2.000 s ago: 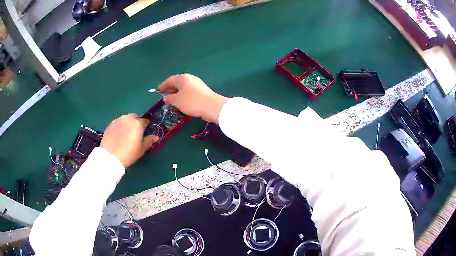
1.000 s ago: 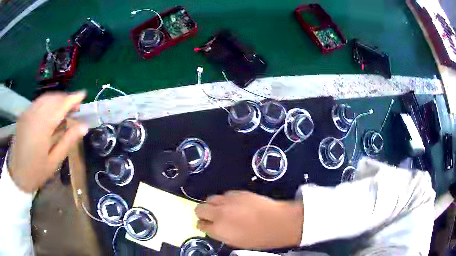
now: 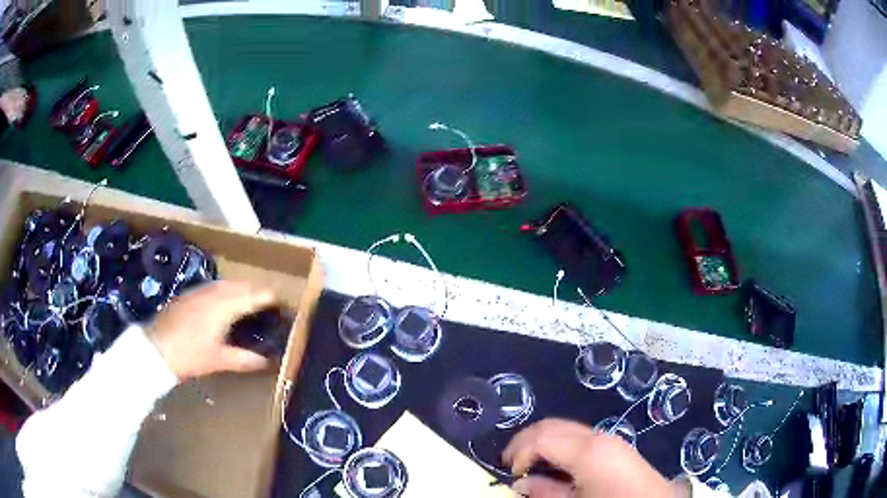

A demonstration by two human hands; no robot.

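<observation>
My left hand (image 3: 216, 331) is inside the open cardboard box (image 3: 212, 428), with its fingers around a dark round speaker (image 3: 261, 332) by the box's right wall. Tangled dark speakers (image 3: 58, 292) fill the box's left part. My right hand (image 3: 584, 465) is low on the black mat, right of a cream sheet (image 3: 413, 445). Its fingers are curled over something dark, and a thin lead runs to them; whether it grips is unclear. Silver-rimmed speakers lie on the mat, including one (image 3: 372, 377) beyond the sheet. A black disc (image 3: 468, 407) touches another speaker (image 3: 512, 399).
On the green belt (image 3: 389, 78) are a red shell with a speaker and board (image 3: 473, 181), another red shell (image 3: 707, 251) and black shells (image 3: 581, 248). A white post (image 3: 180, 117) rises at left. A divided tray (image 3: 759, 78) stands at far right. Another person's hand (image 3: 14, 105) shows at far left.
The view has shifted left, showing the cardboard box. My left hand has gone into the box and closed around a dark speaker. My right hand stays low over the mat beside the sheet.
</observation>
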